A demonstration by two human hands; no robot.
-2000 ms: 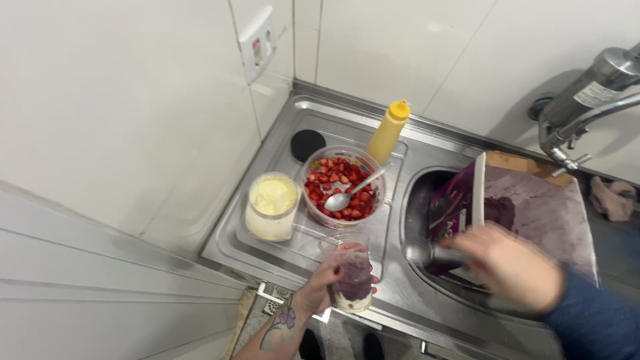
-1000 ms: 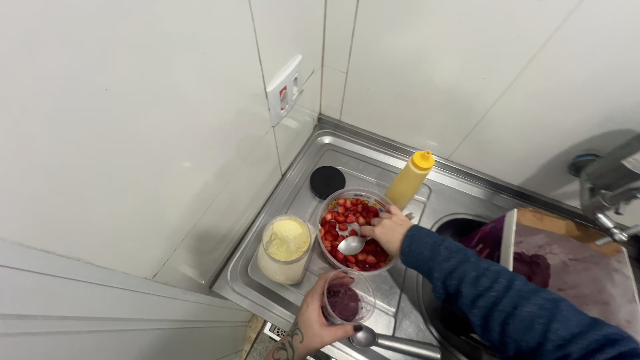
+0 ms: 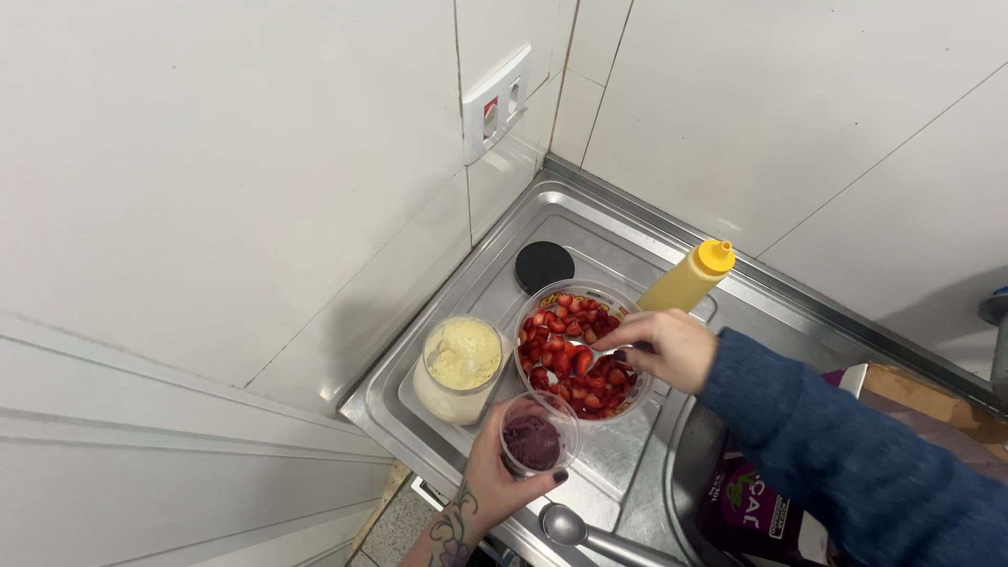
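My left hand [image 3: 504,484] is wrapped around a clear plastic cup [image 3: 540,433] with a dark purple frozen scoop inside, held near the drainboard's front edge. Just beyond it, my right hand [image 3: 665,346] pinches the handle of a metal spoon [image 3: 602,353] whose bowl, partly hidden, is loaded with strawberry pieces. The spoon is in a round plastic tub of cut strawberries [image 3: 587,400]. To the tub's left stands a clear container of pale yellow cream [image 3: 463,354]. A metal ice cream scoop [image 3: 564,524] lies below the cup, partly over the sink's rim.
Behind the tub are a black round lid [image 3: 544,268] and a squeeze bottle with a yellow cap [image 3: 683,279]. A purple carton [image 3: 744,500] sits in the sink at right, partly under my sleeve. Tiled walls with a socket plate [image 3: 496,106] enclose the steel drainboard [image 3: 504,260].
My right hand held the ice cream scoop by the carton earlier; now that lies down and the hand grips the spoon. My left hand keeps the cup, now beside the strawberry tub.
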